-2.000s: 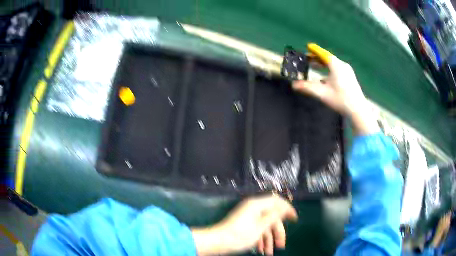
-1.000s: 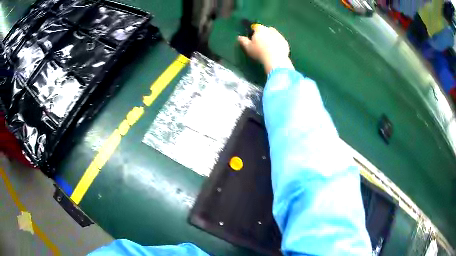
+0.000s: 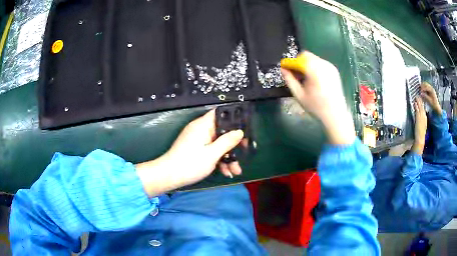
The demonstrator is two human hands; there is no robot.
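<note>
My left hand (image 3: 193,147) holds a black plastic housing (image 3: 232,120) with openings at the front edge of the black compartment tray (image 3: 115,111), thumb on top. My right hand (image 3: 318,87), blurred, wears a yellow finger cot (image 3: 294,64) and is at the tray's right end, beside the small silver nuts (image 3: 270,75) in the rightmost section. Whether its fingertips hold anything cannot be told. A larger heap of silver nuts (image 3: 220,77) lies in the section to its left. Small brass-coloured rings (image 3: 222,97) are at the tray's front edge. A yellow disc (image 3: 57,46) is in the leftmost section.
A clear plastic sheet (image 3: 25,45) lies left of the tray. A red stool or bin (image 3: 300,207) stands below the bench. On the right are a clear blister tray (image 3: 361,55), a white sheet (image 3: 393,75), a red patch (image 3: 368,97) and a neighbouring worker's hands (image 3: 426,102).
The view has swung back from the left side. My right arm has come back from over the belt to the tray's right end. My left hand now holds a housing.
</note>
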